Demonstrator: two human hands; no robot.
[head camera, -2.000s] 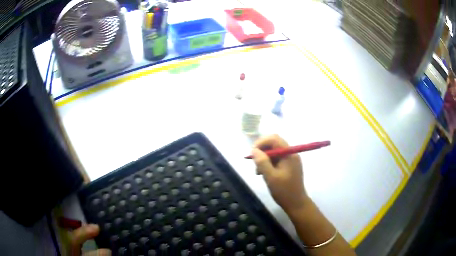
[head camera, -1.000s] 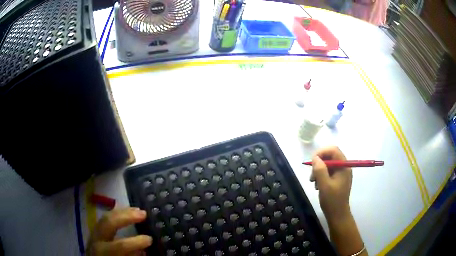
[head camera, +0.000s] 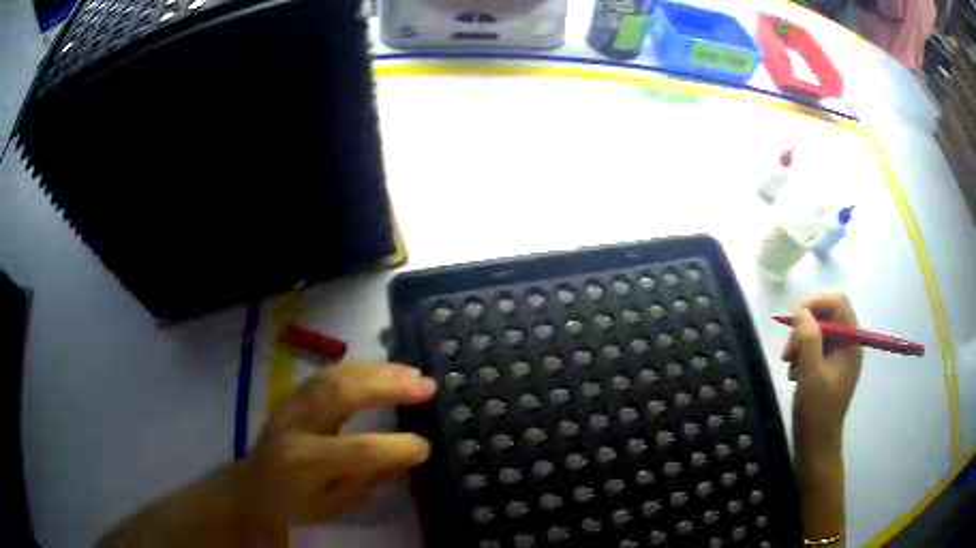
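A black component tray (head camera: 557, 262) with rows of round pockets lies in front of me, its near edge cut off. Small silver round parts (head camera: 544, 331) sit in the pockets. My right hand (head camera: 824, 348) holds a slim red marker pen (head camera: 883, 341) to the right of the tray, its dark tip pointing left. My left hand (head camera: 342, 434) is at the tray's left edge, fingers apart, fingertips touching or just over the rim, holding nothing. A loose red cap (head camera: 316, 343) lies on the tape lines above my left hand.
A tall black tray stack (head camera: 214, 161) stands at the left. A needle-tip bottle (head camera: 783, 253), a red-top bottle (head camera: 775, 178) and a blue-top bottle (head camera: 835, 231) stand at the right. Behind are a fan base (head camera: 471, 24), pen holder (head camera: 619, 26), blue bin (head camera: 704, 43) and red bin (head camera: 798, 56).
The view has swung left, so the bench things appear further right. More of my left hand shows at the tray's left edge. My right hand still holds the pen beside the tray.
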